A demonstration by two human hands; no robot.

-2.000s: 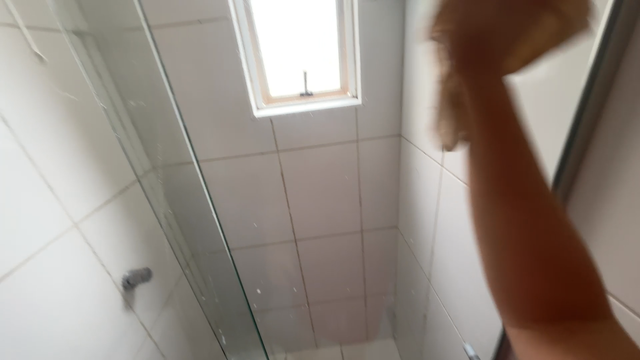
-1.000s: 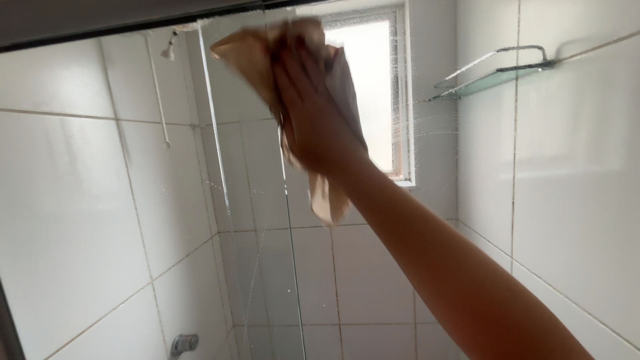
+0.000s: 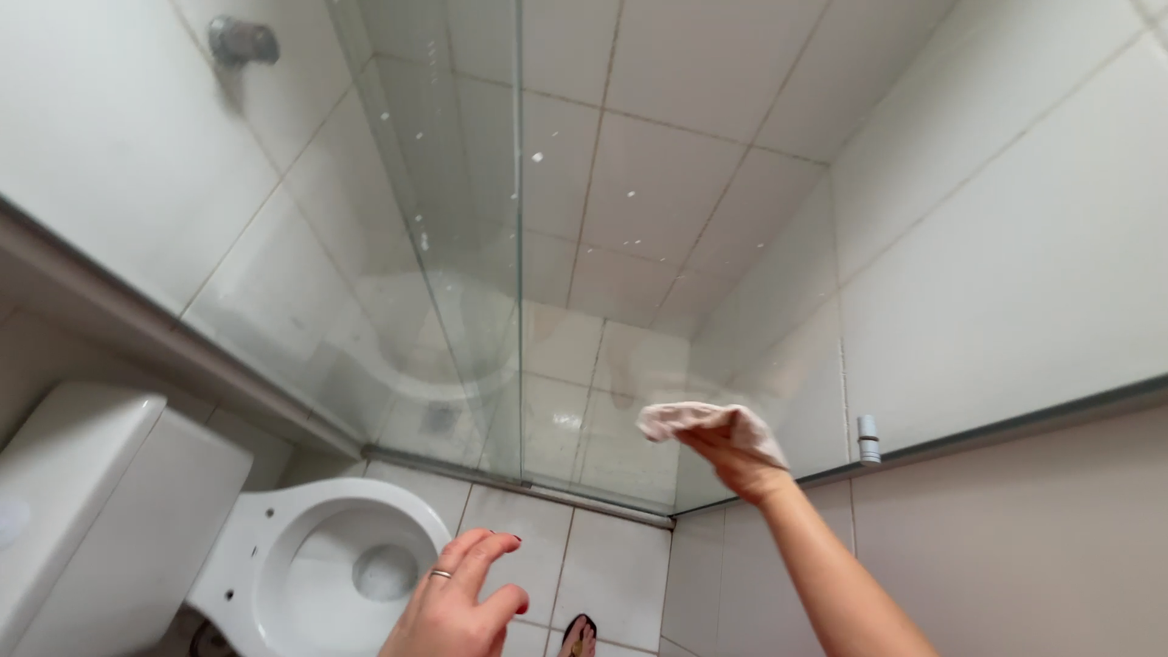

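Observation:
My right hand (image 3: 735, 461) holds a pale cloth (image 3: 703, 420) against or just in front of the lower part of the glass shower panel (image 3: 620, 228); whether it touches cannot be told. White specks dot the glass. My left hand (image 3: 465, 593), with a ring on one finger, is empty, its fingers apart and slightly curled. It is over the floor beside the rim of the white toilet bowl (image 3: 424, 506).
The toilet tank (image 3: 119, 511) stands at the lower left. A metal rail (image 3: 593, 502) runs under the glass. A shower valve knob (image 3: 242, 41) is on the left wall, a small door knob (image 3: 868, 440) at the right. A sandaled foot (image 3: 579, 634) is on the tiled floor.
My right hand with the cloth has moved down from high on the glass near the window. My left hand has come into view. The view has tilted strongly downward.

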